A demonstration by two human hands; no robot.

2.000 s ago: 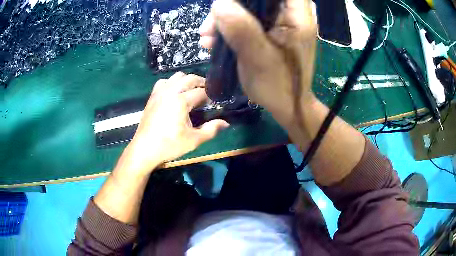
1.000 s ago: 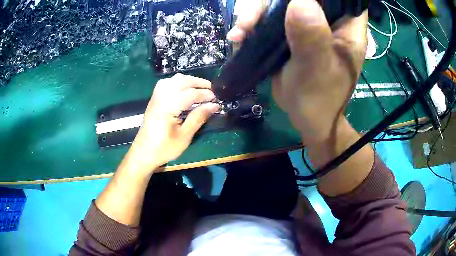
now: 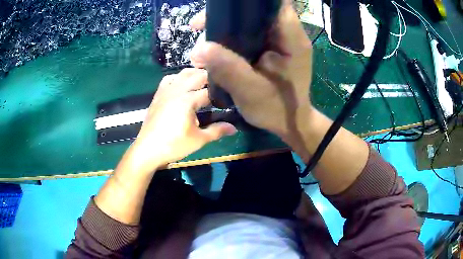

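My right hand point(image 3: 269, 86) is closed around the thick black electric screwdriver point(image 3: 241, 30), held upright over the right part of the fixture. The tool's lower end hides its bit and the spot below. The long flat black fixture point(image 3: 114, 135) lies on the bench with a white strip point(image 3: 119, 119) lengthwise in it. My left hand point(image 3: 175, 119) lies over the fixture's middle, thumb apart, fingertips beside the screwdriver's lower end. Whether its fingers hold a fitting is hidden. The black parts tray point(image 3: 175, 33) heaped with silver fittings is behind the hands.
A dark tangled heap point(image 3: 66, 30) lies at back left. At right are a flat dark rectangle point(image 3: 346, 25), white strips point(image 3: 378, 91), a slim black tool point(image 3: 426, 88) and a white power strip point(image 3: 441, 76). The black driver cord point(image 3: 355, 93) crosses my right forearm. The bench has a wood-coloured edge point(image 3: 218, 159).
My right hand and the screwdriver have moved left and the tool now stands more upright over the fixture. My left thumb has spread away from its fingers.
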